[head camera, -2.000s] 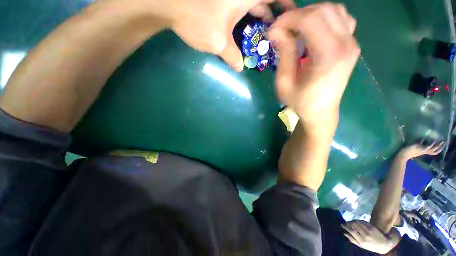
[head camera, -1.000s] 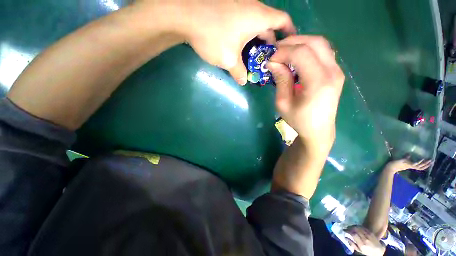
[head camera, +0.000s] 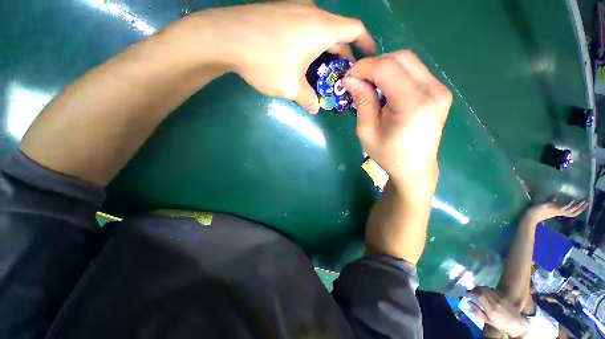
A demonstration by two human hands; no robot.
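Note:
My left hand curls around a black housing above the green bench. A round blue circuit board with white marks and small parts faces up at the housing's opening. My right hand pinches at the right side of the board, thumb and forefinger closed near a small pale round part. What lies under the right fingers is hidden.
The glossy green bench bears a cream paper piece beside my right forearm. Two black units stand at the far right on the darker green strip. A neighbouring worker's arms and a blue bin are at lower right.
Both hands, with the unit, have shifted slightly left from a second ago. The red glow by my right fingers no longer shows. The neighbour's hands have moved a little.

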